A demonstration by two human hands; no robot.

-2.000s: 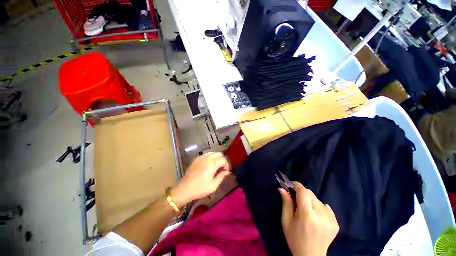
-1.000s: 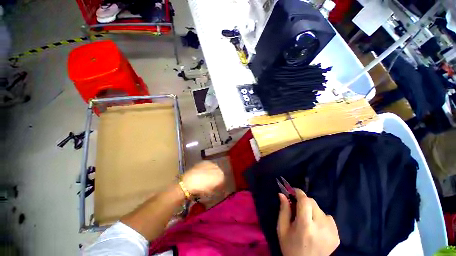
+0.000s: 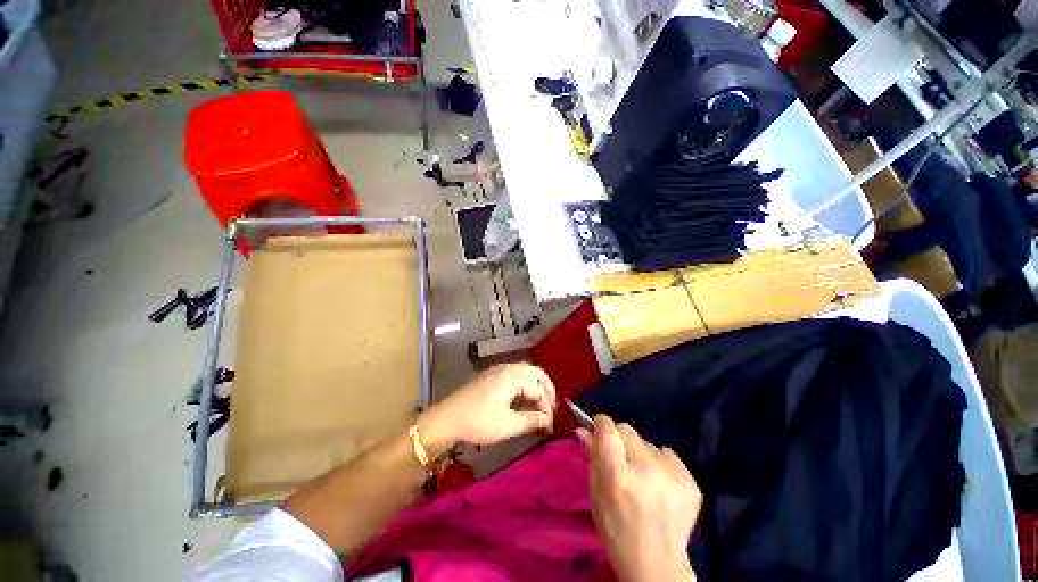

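Note:
A large heap of black cloth (image 3: 820, 443) lies at the right, its left edge reaching towards my hands. My right hand (image 3: 643, 489) holds small snips (image 3: 579, 414) with the blades pointing up and left, close to my left fingertips. My left hand (image 3: 509, 406) has its fingers curled and fingertips pinched together at the cloth's left corner; whether it grips cloth or a thread is too small to tell. Magenta cloth (image 3: 501, 517) with dark specks covers my lap below both hands.
Cardboard (image 3: 740, 298) lies on the white table (image 3: 512, 125). Stacked black strips (image 3: 689, 214) and a black box-shaped unit (image 3: 694, 97) stand beyond. A pale blue bin (image 3: 988, 455) is at the right. A cart (image 3: 324, 375), red stool (image 3: 256, 148) and red crate trolley (image 3: 324, 57) are at the left.
My right hand has moved left with the snips, from over the black cloth to beside my left hand. My left hand has moved slightly right. The view has shifted, so surroundings appear further right.

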